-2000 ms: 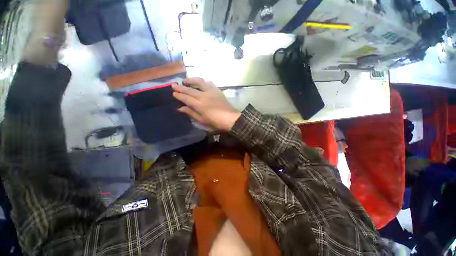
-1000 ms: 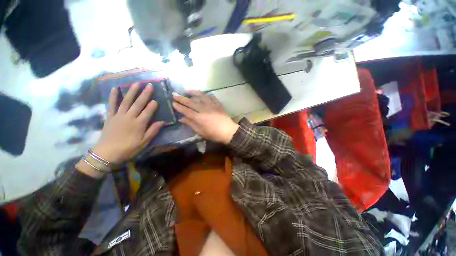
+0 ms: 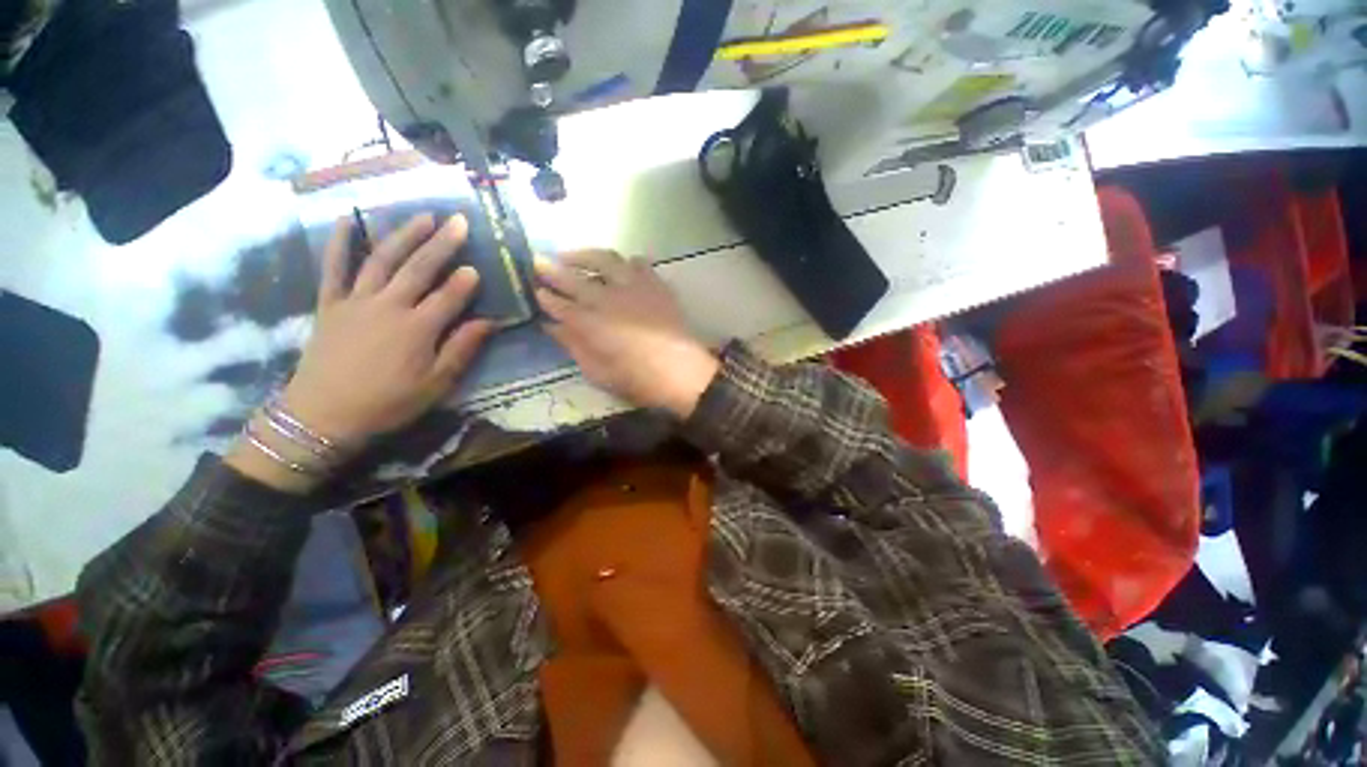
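A clear sewing template (image 3: 507,247) with a dark fabric piece (image 3: 487,288) in it lies flat on the white table, its upper right end at the needle and presser foot area of the sewing machine (image 3: 630,48). My left hand (image 3: 393,330) lies palm down on the template with its fingers spread, covering much of the dark piece. My right hand (image 3: 622,327) rests at the template's right edge with its fingertips touching it. An orange-red strip (image 3: 360,170) shows at the template's far edge.
A black pouch (image 3: 810,247) with black-handled scissors (image 3: 723,155) lies right of the needle. A black fabric pile (image 3: 120,113) and a dark rounded piece (image 3: 45,378) lie on the left. Red fabric (image 3: 1102,435) hangs beside the seat at right.
Two seconds ago my left hand was reaching to the far left; it came down onto the template. Since one second ago, both hands and the template have moved slightly away from me, up to the needle.
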